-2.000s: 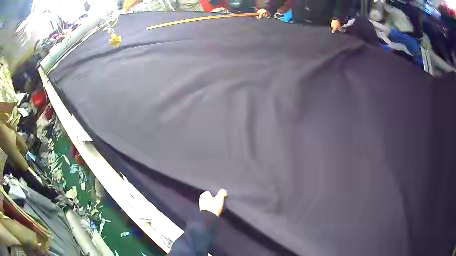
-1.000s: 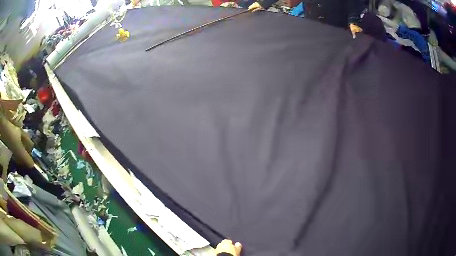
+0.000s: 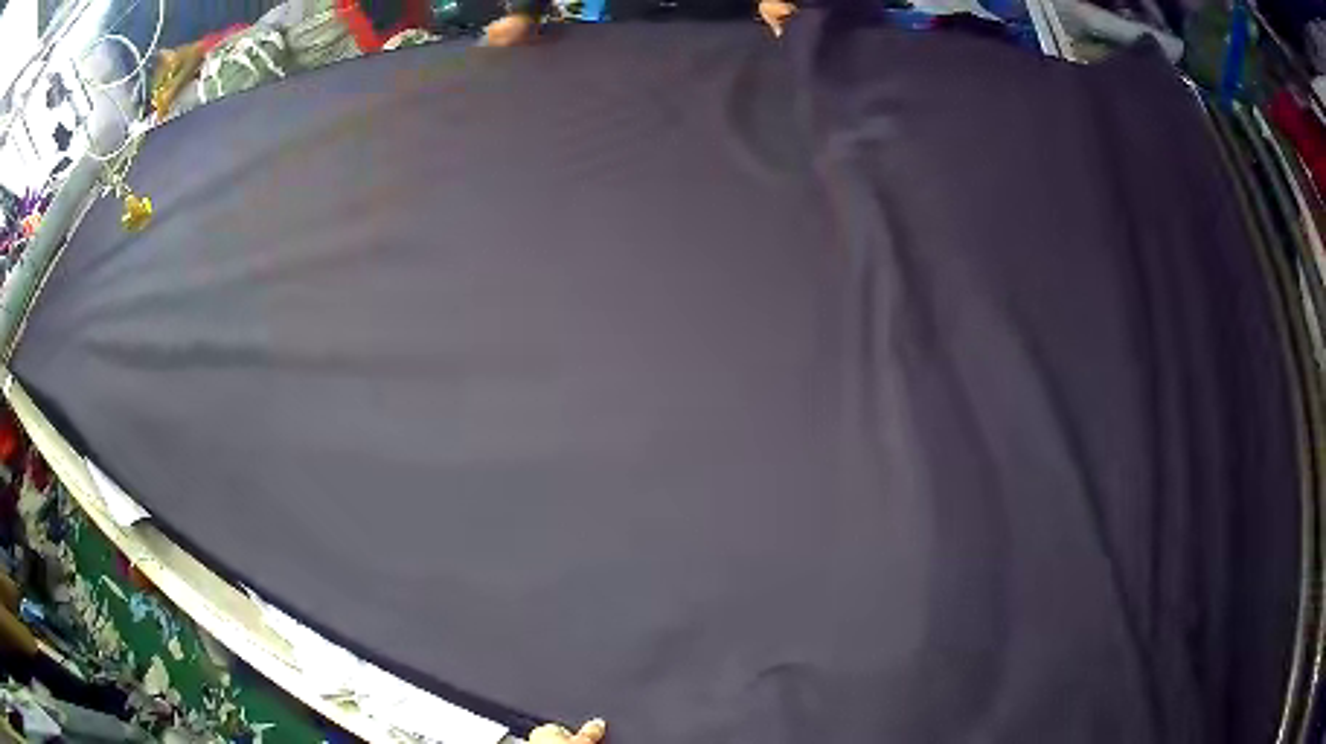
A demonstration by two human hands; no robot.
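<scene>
Wide dark fabric [image 3: 582,378] covers the table, with long soft folds and ripples on its right part. Its near left border lies along the pale table rim [image 3: 298,651]. My left hand [image 3: 567,733] is at the bottom edge of the picture, mostly cut off, with its fingers closed on the fabric border beside the rim. My right hand is not in view.
A person opposite has one hand [image 3: 509,29] and another hand [image 3: 777,16] at the far fabric edge. A yellow hanging device [image 3: 137,212] is at upper left, near a pale roll [image 3: 51,240]. Long metal tubes [image 3: 1299,436] run along the right. Scraps cover the green floor.
The view has shifted right. The fabric border near my left hand has come down to the rim. The folds have moved and spread. The stick in the other person's hand no longer shows.
</scene>
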